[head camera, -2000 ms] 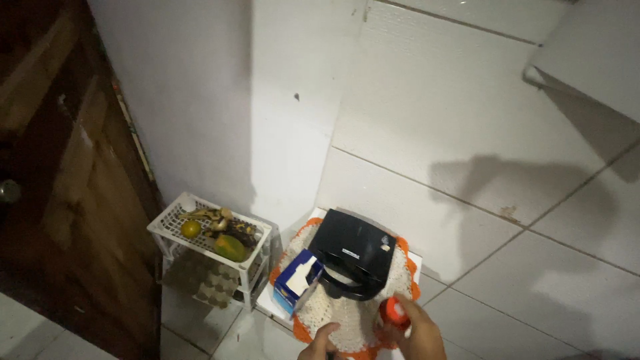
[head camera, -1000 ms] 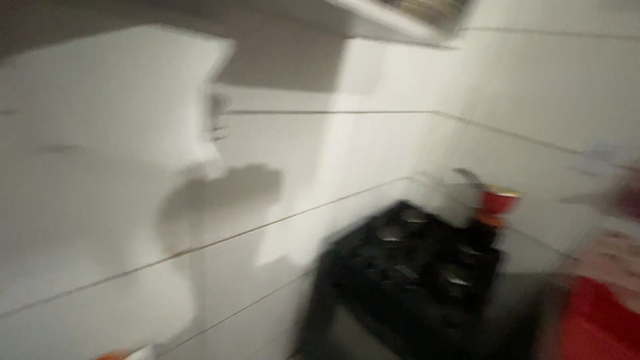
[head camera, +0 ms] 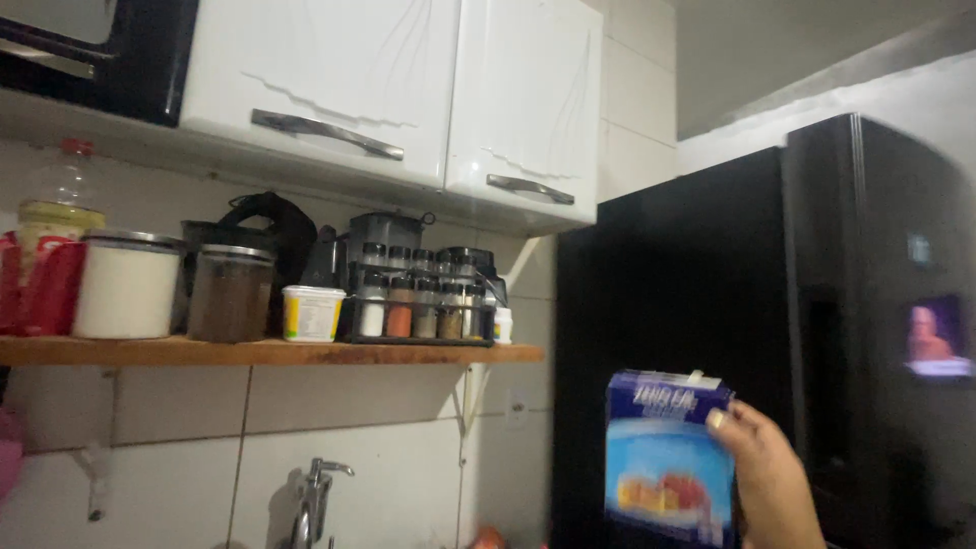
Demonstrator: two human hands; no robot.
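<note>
At the lower right, my right hand (head camera: 766, 473) grips a blue cardboard box (head camera: 669, 465) by its right edge, thumb on the front face. The box is upright, bears writing and a food picture, and is somewhat blurred. Behind it stands a black refrigerator (head camera: 671, 305). My left hand is out of the frame.
A wooden shelf (head camera: 274, 352) carries a jar of white powder (head camera: 128, 293), a jar of brown contents (head camera: 231, 301), a plastic tub (head camera: 313, 314) and a spice rack (head camera: 423, 309). White wall cabinets (head camera: 328, 69) hang above; a chrome faucet (head camera: 313, 496) is below.
The view has swung from the sandwich maker past the stove to the shelf and refrigerator. A blue and white box lay beside the sandwich maker earlier; a blue box is now in my right hand.
</note>
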